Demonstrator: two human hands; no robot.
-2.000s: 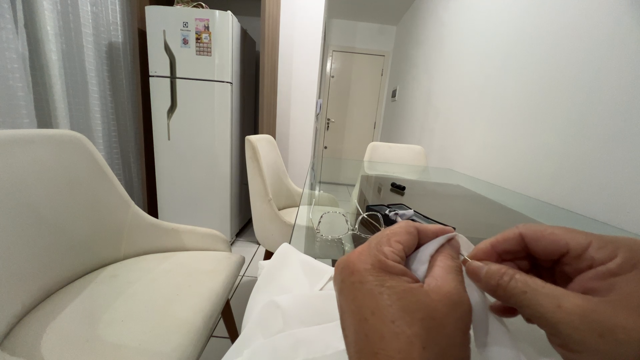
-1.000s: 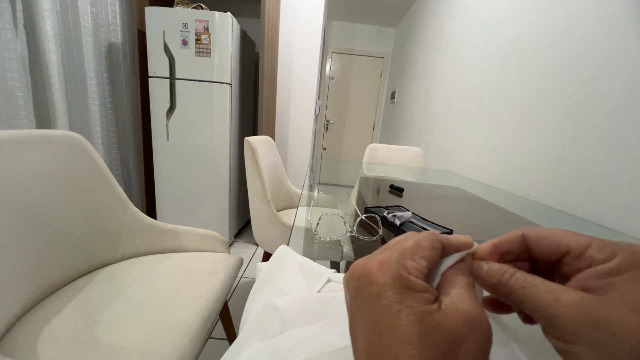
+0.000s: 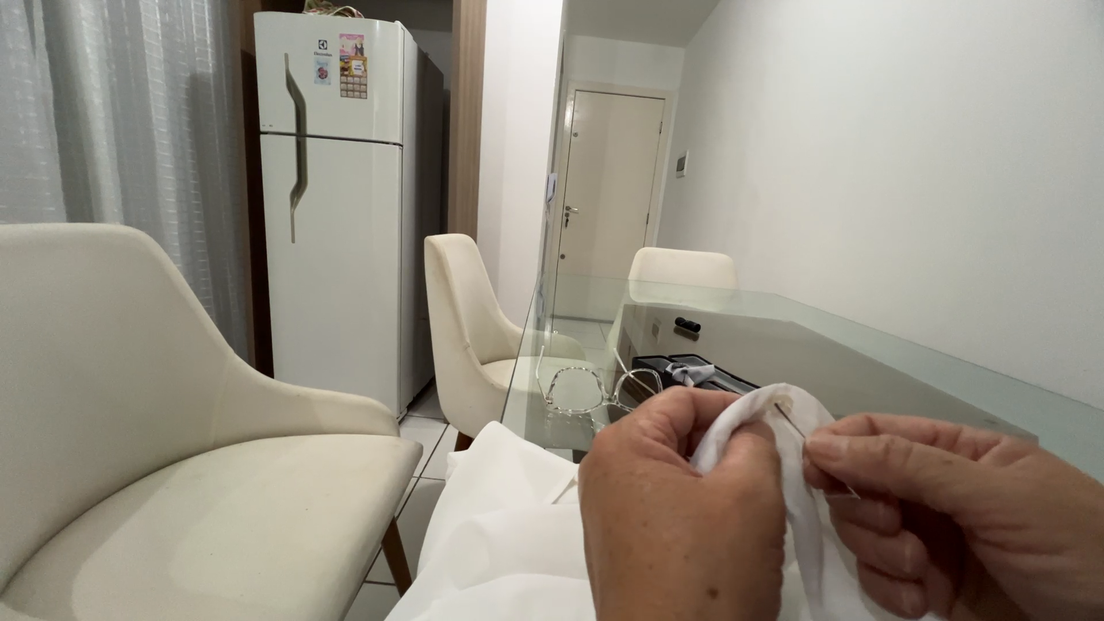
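My left hand (image 3: 690, 509) grips a fold of white fabric (image 3: 509, 535) between thumb and fingers. Between the thumb and index finger of my right hand (image 3: 940, 492) is a thin sewing needle (image 3: 789, 419), its far end touching the raised edge of the fabric. A short bit of thread seems to show below the right fingertips. The rest of the fabric spreads below and left of my left hand. Beyond the hands, clear-framed eyeglasses (image 3: 576, 391) and an open black case (image 3: 651, 362) with a grey cloth (image 3: 693, 373) lie on the glass table.
The glass table (image 3: 776, 315) extends away to the right, with a small black object (image 3: 687, 325) on it. A cream chair (image 3: 216, 500) stands close at left, another (image 3: 474, 345) beside the table and one (image 3: 681, 266) at its far end. Behind are a white refrigerator (image 3: 336, 259) and a door (image 3: 608, 198).
The fabric fold now stands higher above my left hand, and the needle has come into plain view. My right hand has shifted slightly down and away from my left fingers.
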